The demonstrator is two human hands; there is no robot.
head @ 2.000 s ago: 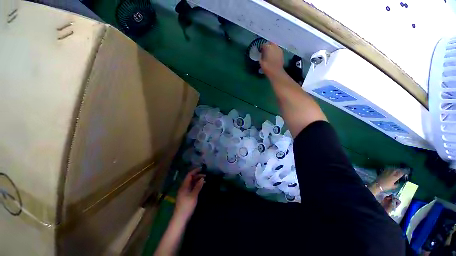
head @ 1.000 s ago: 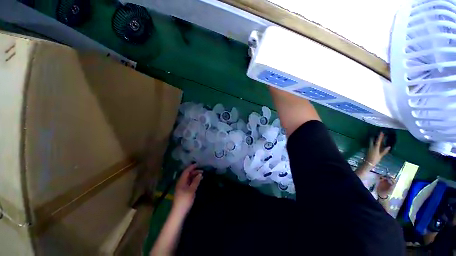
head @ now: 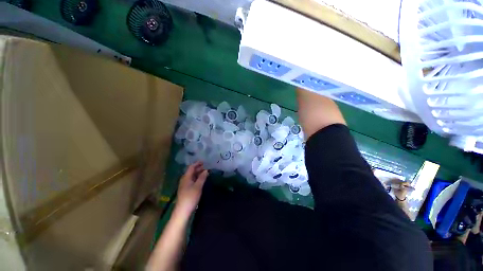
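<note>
A heap of translucent whitish fan blades (head: 238, 143) with dark-ringed hubs lies on the green bench top (head: 233, 90) in front of me. My left hand (head: 193, 177) is at the heap's near left edge, fingers slightly bent; whether it touches or holds a blade cannot be told. My right forearm reaches forward past the heap, and my right hand is hidden under the white power strip (head: 318, 58). A black ribbed fan housing (head: 150, 22) lies on the bench at the upper left, with another (head: 79, 9) further left.
A large brown carton (head: 90, 143) stands at left. A white fan grille (head: 450, 69) is close at the upper right, beside the shelf. At right are another black housing (head: 413, 135), a pale yellow box (head: 425, 182), a blue parts bin (head: 450, 206) and part of another person's hand (head: 405, 189).
The view has shifted, bringing the power strip and white grille further left over the bench. My right hand, earlier visible at a black housing, is now hidden. The other person's raised hand has moved away.
</note>
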